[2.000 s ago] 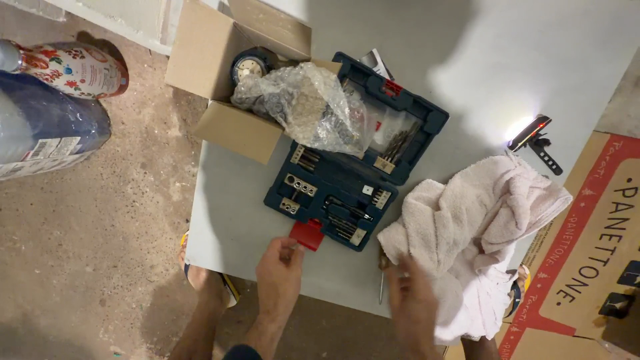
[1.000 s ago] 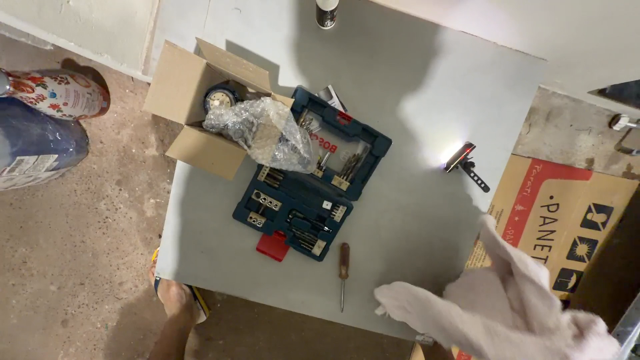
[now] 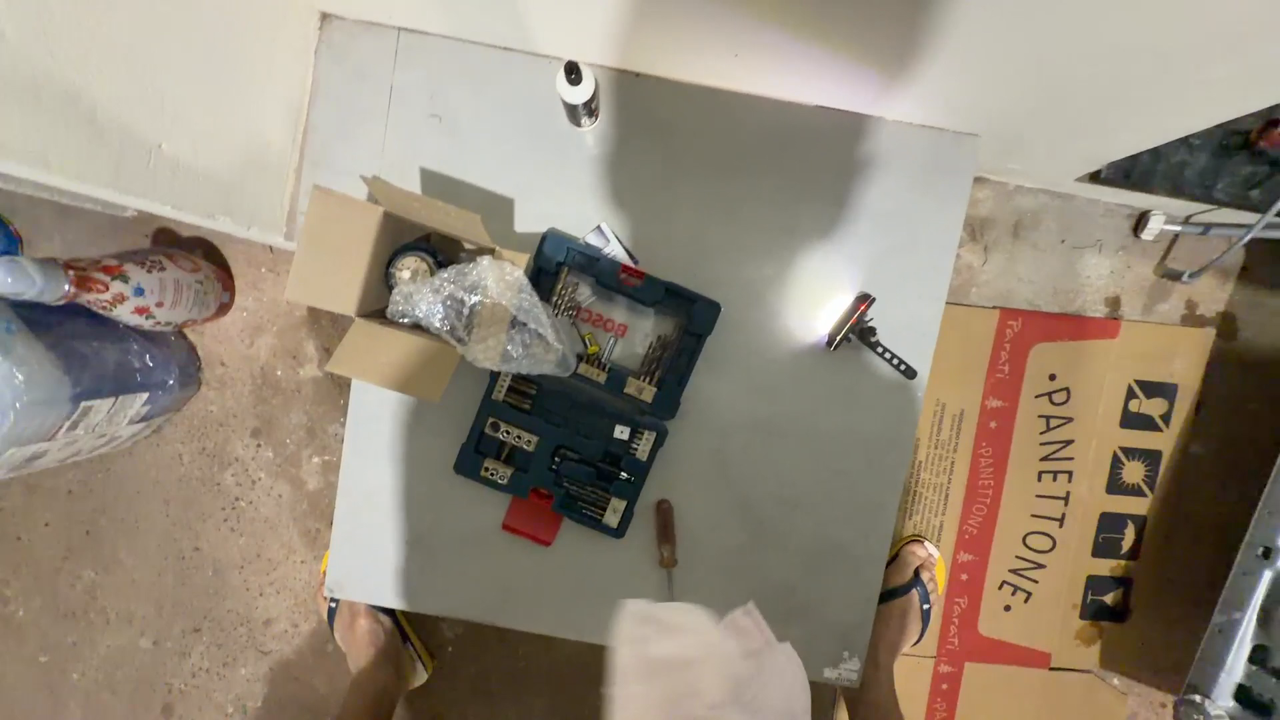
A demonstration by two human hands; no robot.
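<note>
Neither of my hands shows now. A pale pink cloth, blurred, hangs at the bottom edge and covers the tip of a screwdriver with a brown handle. What holds the cloth is hidden. Left of the screwdriver, an open dark blue Bosch bit and drill case lies on the grey board, its red latch toward me. Crumpled bubble wrap spills from an open cardboard box onto the case. A round dark part sits in the box.
A lit clip-on light with a strap lies at the right, a small white bottle at the far edge. Large bottles stand on the floor at left. Flattened panettone cardboard is at right. My sandalled feet flank the board.
The pink cloth has left the board's right front corner, swung right, and is now at the bottom middle. Both hands, seen near the case two seconds ago, have gone out of view. The screwdriver has come into plain sight.
</note>
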